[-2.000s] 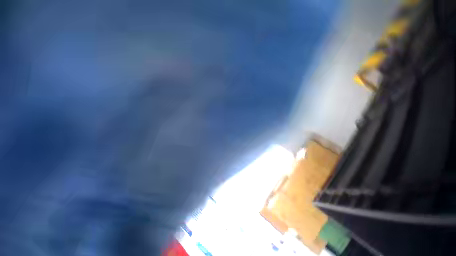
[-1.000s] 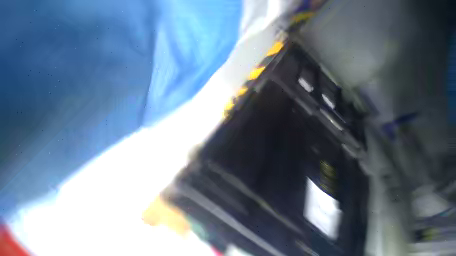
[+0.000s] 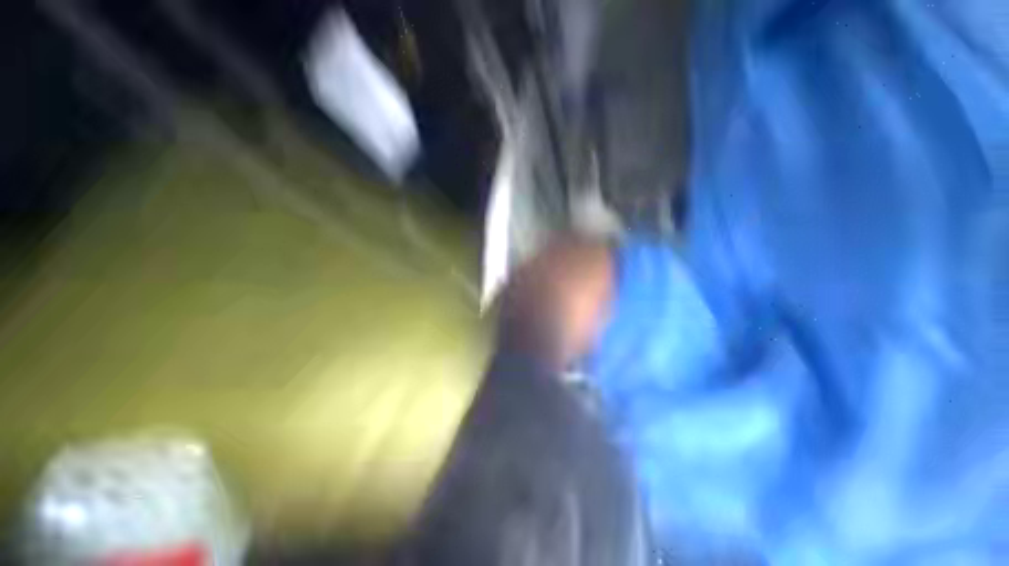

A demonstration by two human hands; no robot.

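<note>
Blue cloth [image 3: 852, 254], wrinkled like a smock, fills the right side of the head view. A blurred skin-toned patch [image 3: 575, 293], possibly a hand, is at the centre against the cloth's left edge. A dark grey shape [image 3: 531, 475], possibly a sleeve or bag, is directly below it. Blur hides any fingers, and I cannot tell whose hand it is or whether it holds anything. Neither of my hands can be made out for certain.
Dark crate-like shapes [image 3: 221, 55] with a white label [image 3: 362, 94] are at the upper left. A blurred olive-yellow area [image 3: 277, 365] lies below. A pale rounded object [image 3: 133, 498] with a red mark is at the lower left.
The view has swung strongly. The blue cloth has gone from the left side to the right, and the dark crates to the upper left. The skin-toned patch and olive-yellow area have appeared.
</note>
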